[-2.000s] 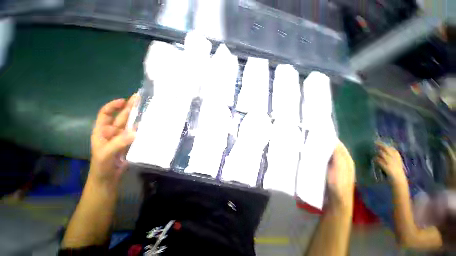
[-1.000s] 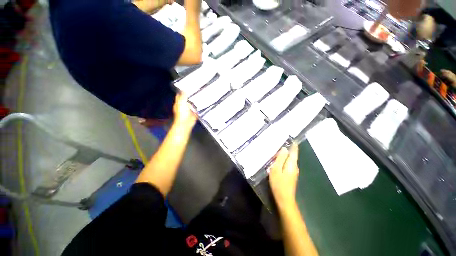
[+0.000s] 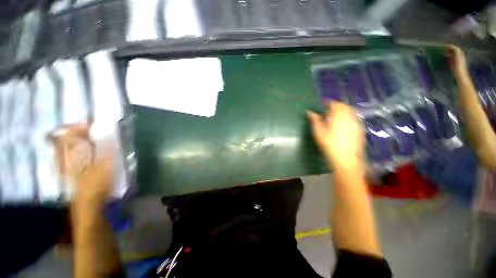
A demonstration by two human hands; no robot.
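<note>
A clear tray of white wrapped phones (image 3: 46, 106) lies at the left, blurred. My left hand (image 3: 81, 155) is over its right part, blurred; its grip cannot be made out. A stack of white sleeves (image 3: 174, 84) lies flat on the green bench (image 3: 261, 114). At the right is a clear tray of dark purple phones (image 3: 383, 138) in two rows. My right hand (image 3: 342, 136) is at this tray's left edge, thumb and fingers apart; whether it touches the tray is unclear.
Behind the raised ledge (image 3: 283, 42) stand grey trays, two white wrapped phones (image 3: 182, 19) among them. Another person's arm (image 3: 472, 103) reaches over the bench at the far right. A red stool (image 3: 405, 182) shows below the purple tray.
The tray of white wrapped phones has gone from between my hands to the left. My right hand has left it and is now by the purple phones. The view has swung right.
</note>
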